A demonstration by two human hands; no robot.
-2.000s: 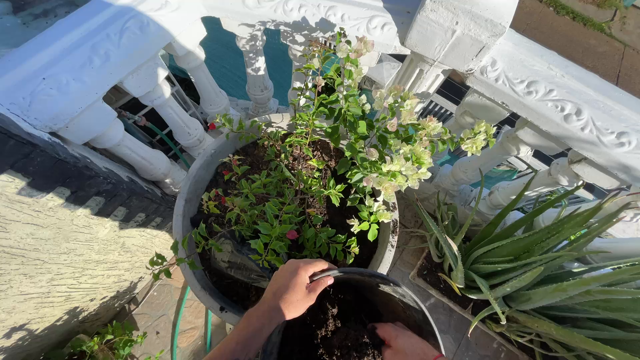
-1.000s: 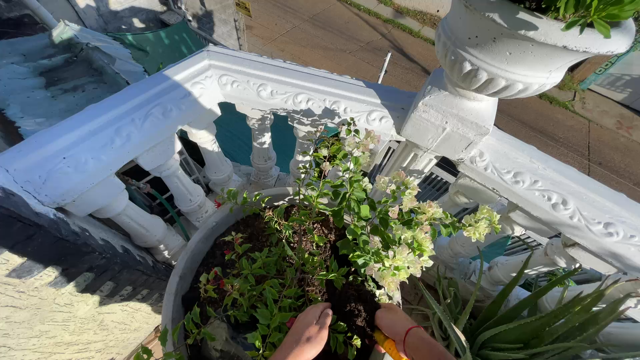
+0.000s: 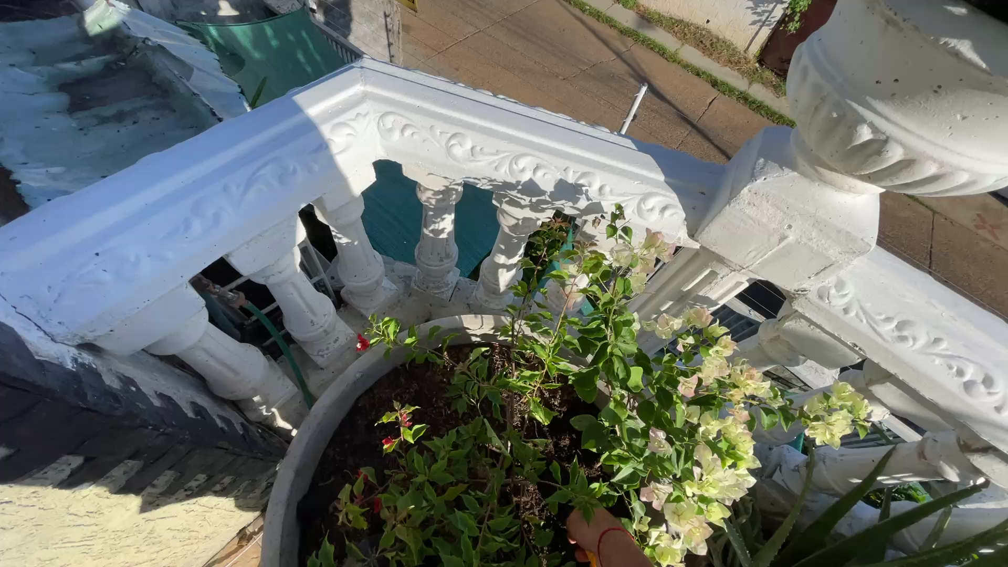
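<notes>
A large round grey planter (image 3: 291, 480) holds dark soil and a leafy bougainvillea (image 3: 472, 472). Pale cream and pinkish bracts (image 3: 709, 472) crowd its right side, with a few small red ones at the left. Low in the view, my right hand (image 3: 598, 537), with a red string at the wrist, reaches among the leaves near the planter's right side. Part of a yellow object (image 3: 591, 557) shows under this hand, which appears closed around it; leaves and the frame edge hide the fingertips and the rest of the object. My left hand is out of view.
A white balustrade (image 3: 488, 150) curves behind the planter. On its pillar, a white urn (image 3: 906, 102) stands at upper right. Spiky aloe-like leaves (image 3: 835, 528) rise at lower right. A dark-topped, cream textured wall (image 3: 126, 520) lies at left, and a green hose (image 3: 276, 339) passes between balusters.
Two seconds ago my left hand held the rim of a black pot of soil, with my right hand inside. Pot and left hand are now out of view. The view has tilted up.
</notes>
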